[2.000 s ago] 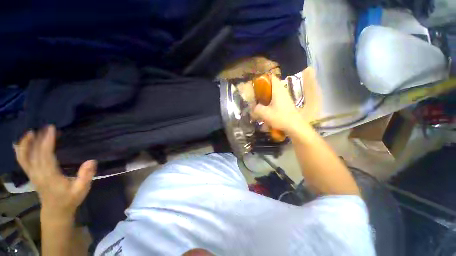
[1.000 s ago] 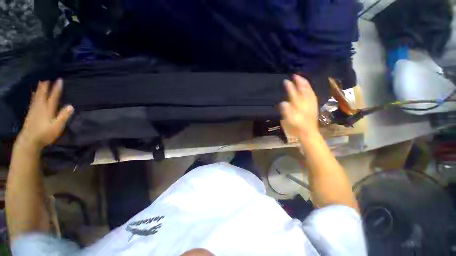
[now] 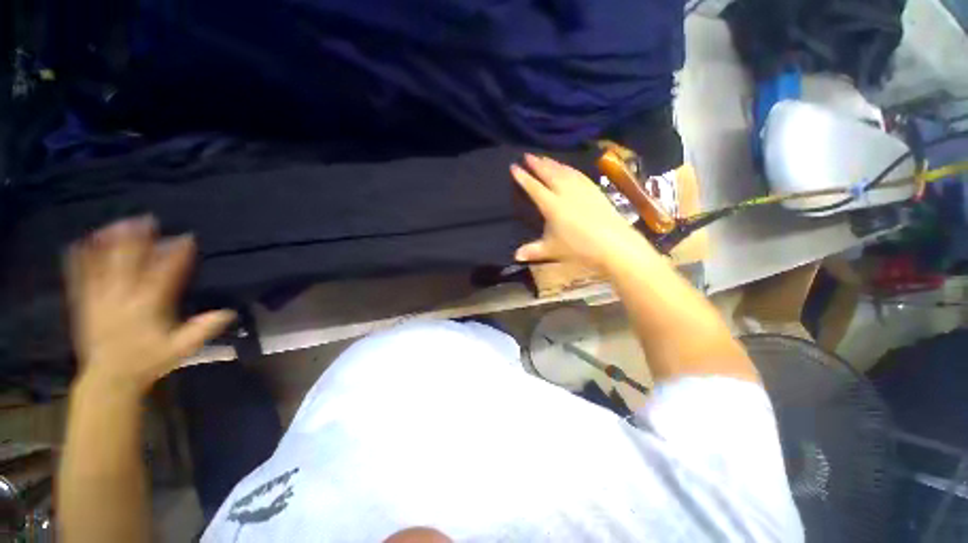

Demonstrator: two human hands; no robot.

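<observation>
A black garment [image 3: 361, 207] lies flat and lengthwise along the front of the table, with a seam or fold line running along it. My right hand [image 3: 568, 217] rests on its right end, fingers apart, holding nothing. My left hand [image 3: 133, 297] is over its left part, fingers spread, blurred; I cannot tell if it touches the cloth. The steam iron [image 3: 637, 191] stands parked just right of my right hand, its orange-brown handle showing. Its body is partly hidden behind the hand.
A navy garment pile [image 3: 425, 64] lies behind the black garment. A tan iron rest [image 3: 690, 233] is under the iron. A yellow-green hose [image 3: 764, 199] runs right past a white container [image 3: 823, 159]. A black floor fan [image 3: 812, 445] stands below right. The pale table edge [image 3: 372, 313] runs in front.
Two seconds ago my right hand held the iron on the garment; it was parked by one second ago. Since then the view has shifted and the black garment shows smoother and wider.
</observation>
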